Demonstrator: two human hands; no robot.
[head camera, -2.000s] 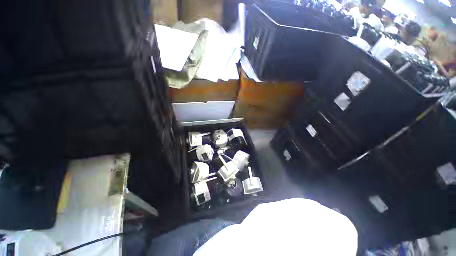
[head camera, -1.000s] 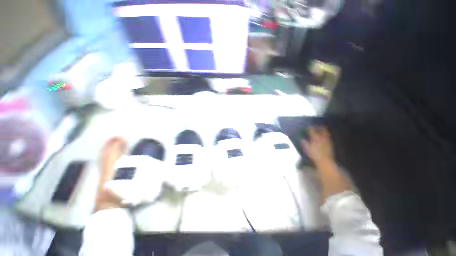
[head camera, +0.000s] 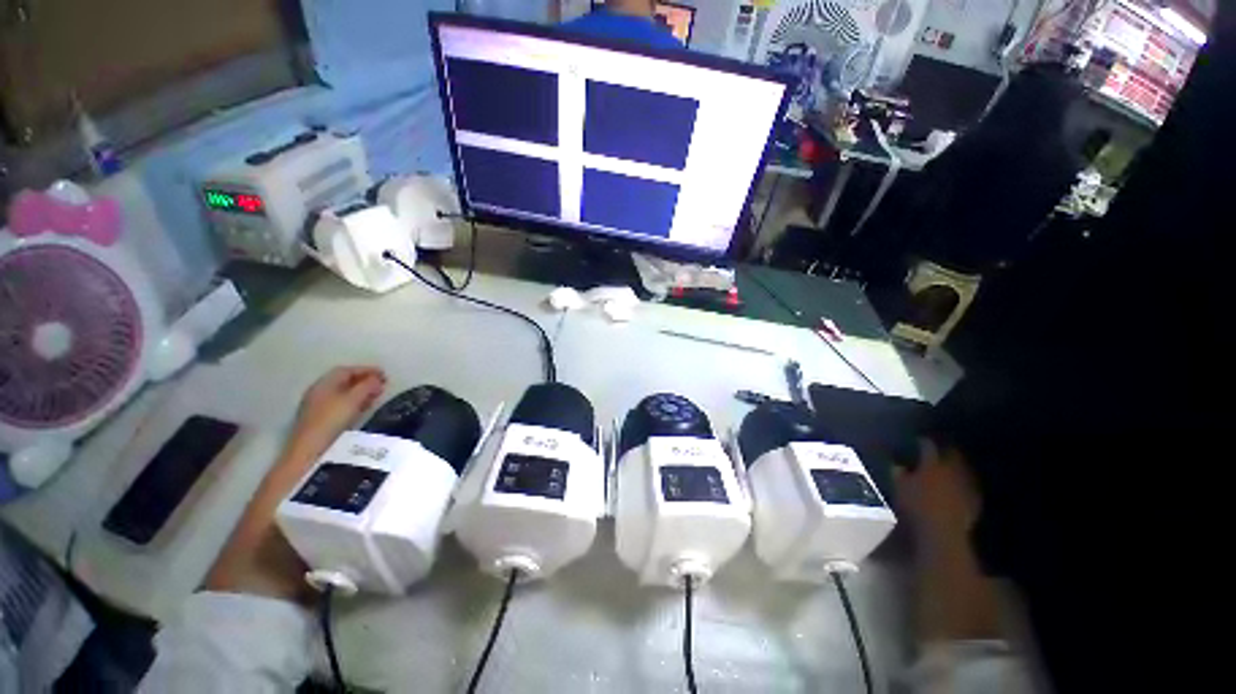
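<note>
Four white security cameras with black rounded heads stand in a row on the bench: the leftmost (head camera: 373, 495), the second (head camera: 531, 488), the third (head camera: 679, 502) and the rightmost (head camera: 817, 499). A black cable (head camera: 690, 630) runs from each body toward the near edge. My left hand (head camera: 346, 396) rests on the bench beside the leftmost camera's head, empty, fingers loosely curled; the forearm passes left of that camera. My right hand (head camera: 938, 485) lies in shadow at the black mouse pad (head camera: 868, 418); whether a mouse is under it is too dark to tell.
The monitor (head camera: 610, 136) shows four dark panes. Left are a bench power supply (head camera: 278, 190), white plugged-in units (head camera: 366, 244), a smartphone (head camera: 172, 477) and a pink fan (head camera: 61, 332). A thin rod (head camera: 718, 342) and small white pieces (head camera: 592, 300) lie near the monitor. Black shapes fill the right.
The first frame faced crates and a box of cameras. Since then the view has turned to the bench. Over the last second it has steadied; both hands stay beside the row.
</note>
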